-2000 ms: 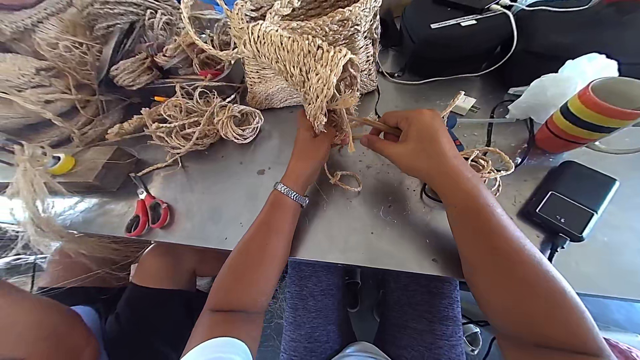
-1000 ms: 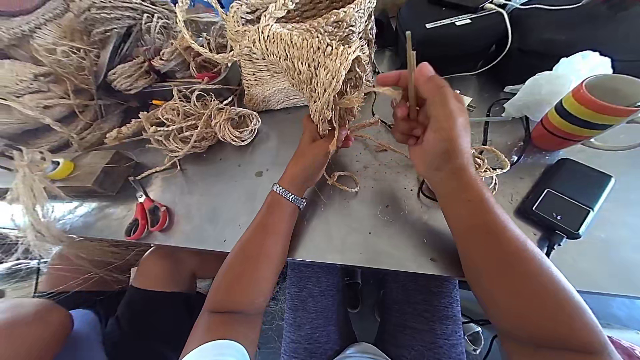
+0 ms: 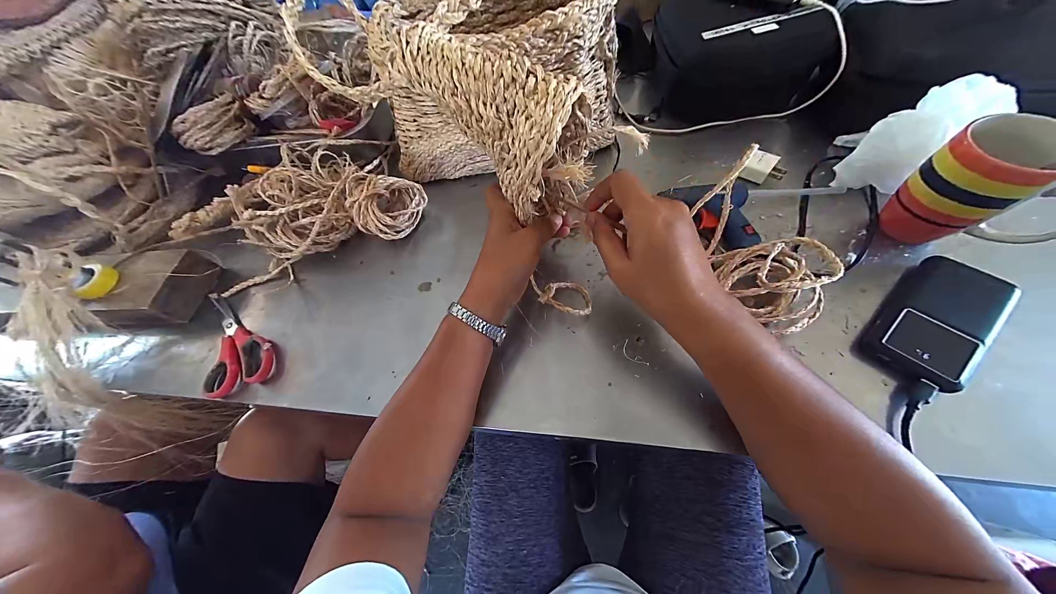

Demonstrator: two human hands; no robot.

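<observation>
A woven natural-fiber basket (image 3: 487,91) lies tilted on the metal table, its narrow corner toward me. My left hand (image 3: 516,247) grips that corner from below, its fingers partly hidden by the weave. At the corner's frayed strands, my right hand (image 3: 639,235) pinches a thin piece between thumb and fingers; whether it is the stick seen earlier or a strand, I cannot tell. A small loop of braided cord (image 3: 565,299) hangs or lies just below the corner. To the right of my right hand sits a loose coil of braided cord (image 3: 775,276).
Red-handled scissors (image 3: 239,355), a wooden block (image 3: 157,289), yellow tape (image 3: 96,281) and a bundle of cord (image 3: 305,202) lie left. On the right are a blue hot glue gun (image 3: 730,216), a striped mug (image 3: 961,177), a power bank (image 3: 940,322) and cables. Another person's legs (image 3: 280,445) are at lower left.
My right hand, raised with a thin stick upright in it one second ago, has come down to the basket's corner. My left hand keeps its hold there.
</observation>
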